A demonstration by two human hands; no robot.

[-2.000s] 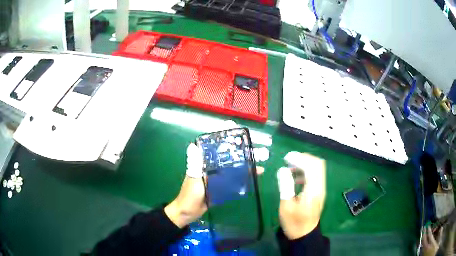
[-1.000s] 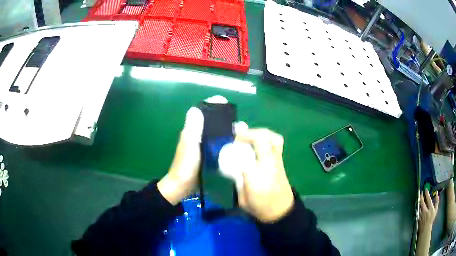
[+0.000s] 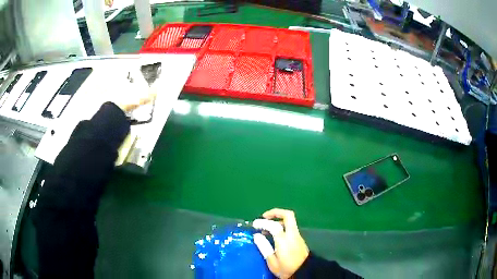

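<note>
My left hand [image 3: 140, 102] reaches onto the white fixture plate [image 3: 175, 76], its fingers over a phone housing [image 3: 151, 72] at the plate's right end. The fingers are partly hidden and blend into the white. My right hand [image 3: 286, 243], with white finger cots, is at the right edge of a crinkled blue film pile [image 3: 231, 253] at the near edge. Its thumb and fingers curl close together; whether film is between them cannot be told. Another open phone housing [image 3: 358, 184] lies on the green surface [image 3: 245, 158] at right, camera rings towards me.
More dark phones [image 3: 70, 90] lie in the fixture's slots at left. A red tray [image 3: 218, 95] with two dark parts stands at the back. A white-topped stack with small holes [image 3: 395, 90] is at back right. Small white bits [image 3: 34, 203] lie at lower left.
My left hand has moved from the middle to the fixture plate with the phone housing. My right hand has left the housing and moved down to the blue film pile. The view has shifted.
</note>
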